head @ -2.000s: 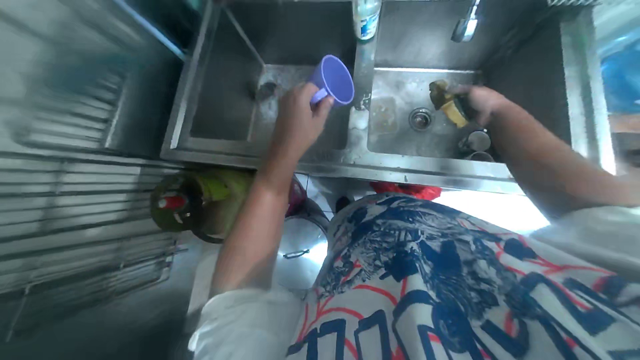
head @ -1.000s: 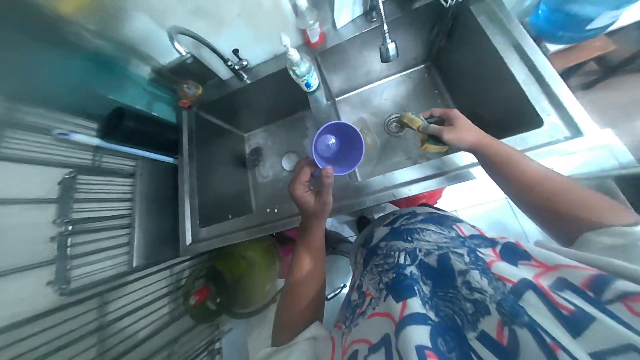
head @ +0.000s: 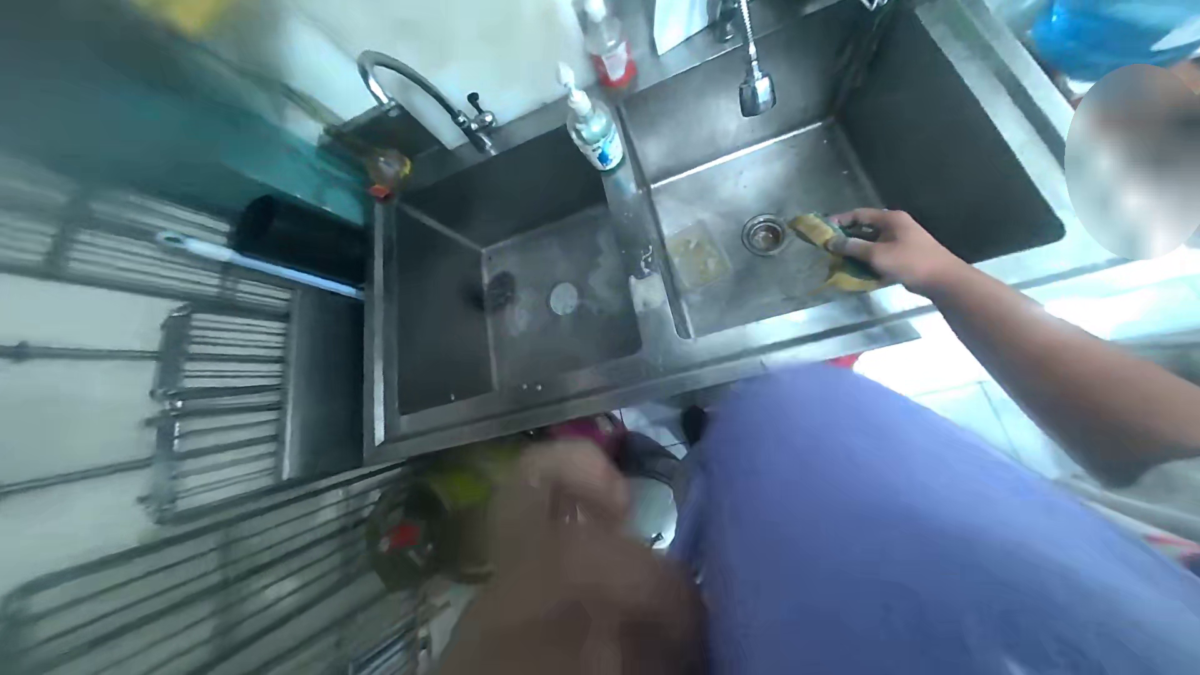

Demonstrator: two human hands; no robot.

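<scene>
Blurred and close to the camera, my left hand (head: 581, 497) grips a purple plastic cup (head: 844, 525) that fills the lower right of the view. Its handle is not plain to see. My right hand (head: 886, 246) holds a yellow and green scouring sponge (head: 825, 234) over the right basin (head: 741, 291), just right of the metal drain (head: 765, 234). A pale square patch (head: 697, 255) lies left of that drain. In the left basin (head: 562, 356) are a dark scrubber-like clump (head: 500, 289) and a round pale disc (head: 563, 298).
Pump bottles (head: 596, 136) stand at the back between the basins. A curved tap (head: 412, 80) and a hanging spray head (head: 757, 94) reach over the sink. At left are a wire rack (head: 225, 403) and a brush with a pale handle (head: 258, 265). A green gas cylinder (head: 459, 516) stands below.
My left hand has brought the purple cup from above the sink's front edge up close to the camera. My right hand still holds the sponge by the drain.
</scene>
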